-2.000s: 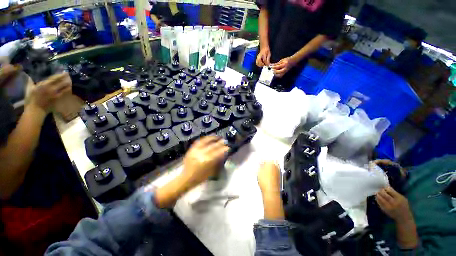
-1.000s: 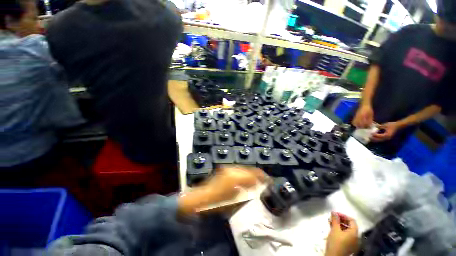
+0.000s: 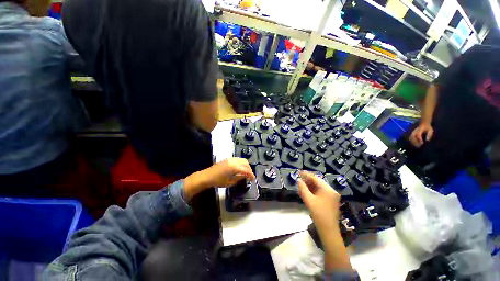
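Note:
Black cube units [image 3: 270, 176] with round hubs and shiny metal on top stand in dense rows on the white table [image 3: 263, 219]. My left hand [image 3: 233, 171] is on the hub of the front-left corner unit [image 3: 241, 193], its fingers bent over the top. My right hand [image 3: 319, 193] has its thumb and fingertips at the hub of a front-row unit [image 3: 291, 178]. Whether a small part is between the right fingertips cannot be told. A crumpled white cloth [image 3: 307, 266] lies near my right forearm.
Frosted plastic bags [image 3: 433, 219] are piled at the right, above more black units [image 3: 433, 270]. White and green boxes [image 3: 342, 96] stand at the back. A person in dark clothes [image 3: 148, 71] is at the left, another [image 3: 466, 104] at the right. A blue crate [image 3: 38, 230] is lower left.
The view has swung left. My left hand has moved from the table front onto the corner unit. My right hand has moved from beside the bags to the front row.

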